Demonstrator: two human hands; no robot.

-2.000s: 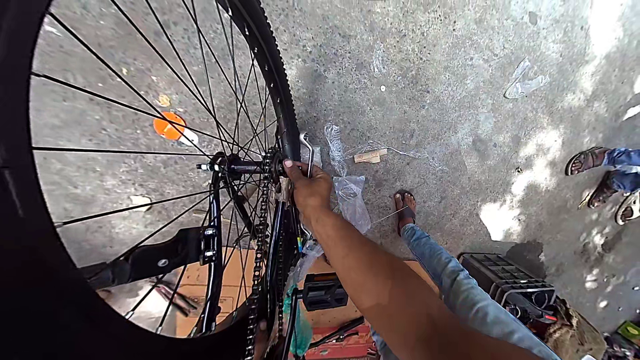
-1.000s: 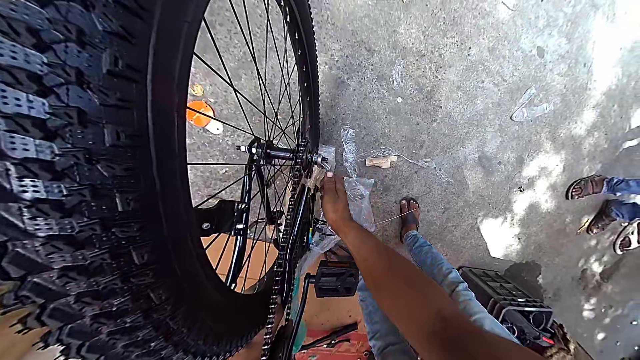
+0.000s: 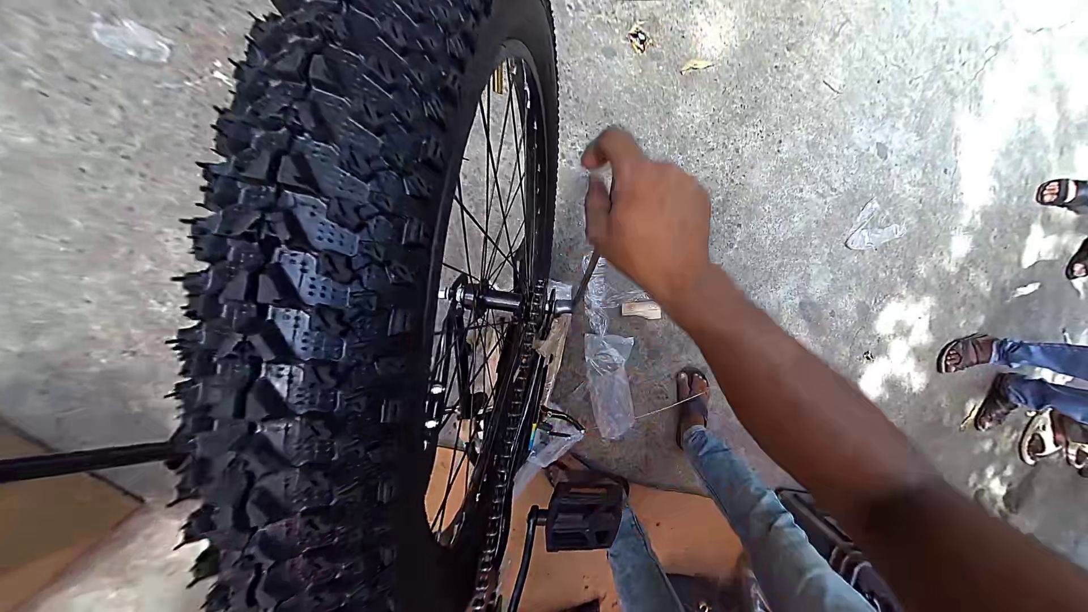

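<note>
A bicycle's rear wheel with a knobby black tire (image 3: 314,255) stands upright at left and centre. My right hand (image 3: 650,212) is raised right of the rim, fingers curled around the handle end of a wrench (image 3: 583,285). The wrench's head meets the axle end beside the hub (image 3: 493,299). Below the hub runs the chain (image 3: 501,476), with a black pedal (image 3: 584,517) to its right. My left hand is out of view.
Clear plastic wrapping (image 3: 610,382) and a small wooden piece (image 3: 641,309) lie on the concrete. Cardboard (image 3: 680,518) lies under the pedal area. A sandalled foot (image 3: 693,391) in jeans is below my forearm; other people's sandalled feet (image 3: 965,353) are at the right edge.
My right hand has moved from beside the axle up and away from it, and now grips the wrench's handle. The view has shifted, showing more tire tread.
</note>
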